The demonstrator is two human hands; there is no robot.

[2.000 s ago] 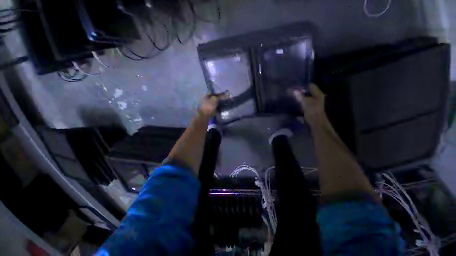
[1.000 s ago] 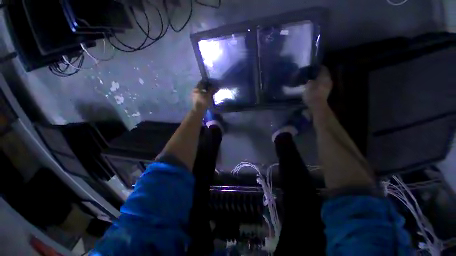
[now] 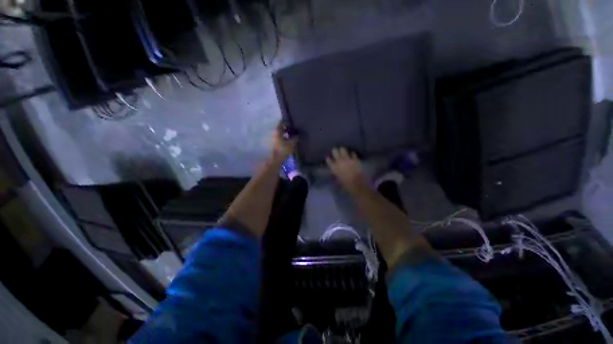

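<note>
A two-section black tray (image 3: 356, 97) lies in front of my feet, its dull grey-black side up with a thin centre line. My left hand (image 3: 283, 142) grips its left edge near the lower left corner. My right hand (image 3: 345, 163) lies at its near edge, left of the middle, with fingers spread on the surface. No glossy panels show on this side.
A stack of similar trays (image 3: 531, 127) stands on the right. Black slabs (image 3: 114, 47) with thin leads are at the upper left. More dark trays (image 3: 201, 201) are at the lower left. Bundled white cables (image 3: 548, 252) hang at a rack by my feet.
The tray showed two glossy panels before and now shows its dull side. My right hand has moved from the right edge to the near edge. My left hand remains at the left edge.
</note>
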